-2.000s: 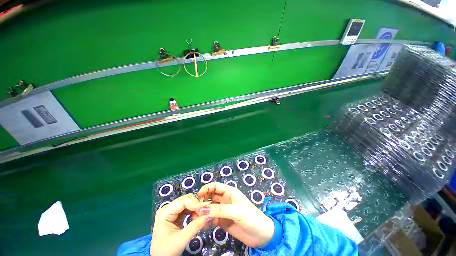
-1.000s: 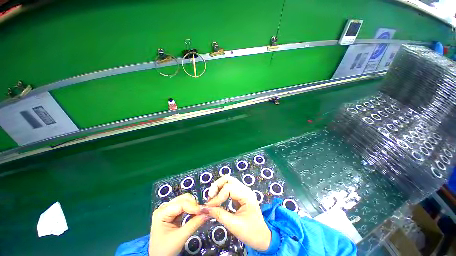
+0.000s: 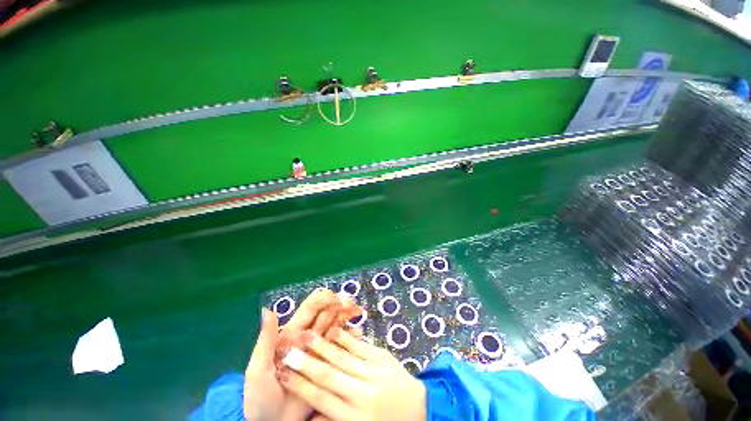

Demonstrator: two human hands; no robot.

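My left hand (image 3: 280, 362) is at the lower centre, partly turned up and cupped. My right hand (image 3: 356, 377) lies flat across it, fingers pointing left, with a pale covering on one fingertip. The palms overlap, so whatever is between them is hidden. Both hands are over the left part of a clear blister tray (image 3: 380, 265). Its pockets hold rows of ring modules (image 3: 432, 325) with white rings and dark centres. The hands cover several of them.
An empty clear blister tray (image 3: 527, 267) lies to the right. Stacked blister trays (image 3: 659, 222) rise at far right. White paper (image 3: 98, 348) lies at left, and a white sheet (image 3: 568, 377) at the near edge. A green panel (image 3: 206, 152) with a metal rail stands behind.
The hands have gone from fingertips meeting in a pinch to the right hand lying over the left palm. The view has shifted slightly, moving the scene to the right.
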